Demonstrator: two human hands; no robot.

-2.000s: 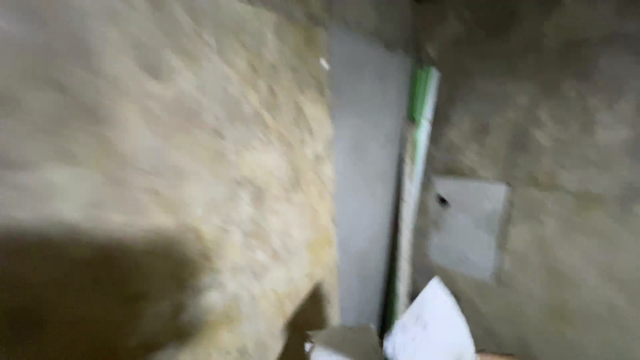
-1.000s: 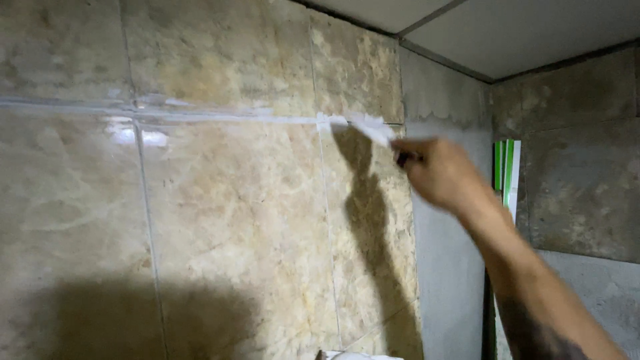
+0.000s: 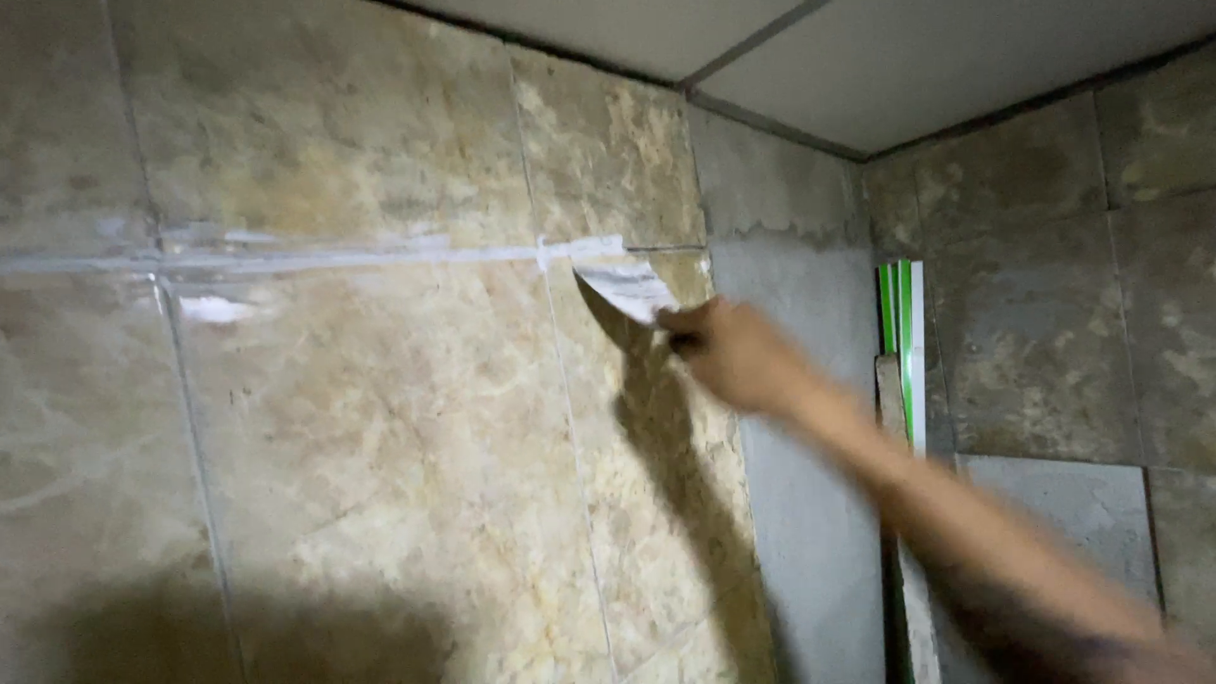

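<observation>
My right hand (image 3: pixel 741 356) grips the dark handle of a putty knife (image 3: pixel 627 288), its arm reaching in from the lower right. White paste coats the knife's broad blade, which is tilted just below the horizontal tile joint. Along that joint runs a smeared band of white grout (image 3: pixel 380 256), ending close above the blade with a short gray joint to its right. The marbled beige wall tiles (image 3: pixel 380 408) carry thin vertical joints and the shadow of my hand and knife. My left hand is out of view.
A gray plastered strip (image 3: pixel 798 380) borders the tiles at the corner. Green and white long strips (image 3: pixel 902 342) stand upright there beside a narrow board (image 3: pixel 891 389). Ceiling panels (image 3: pixel 950 66) lie overhead. Darker tiles (image 3: pixel 1035 313) and a gray panel (image 3: pixel 1054 503) are on the right wall.
The view has swung up to the upper wall since the earliest frame. Since one second ago, the knife has come down slightly from the joint, and more white grout shows at its right end.
</observation>
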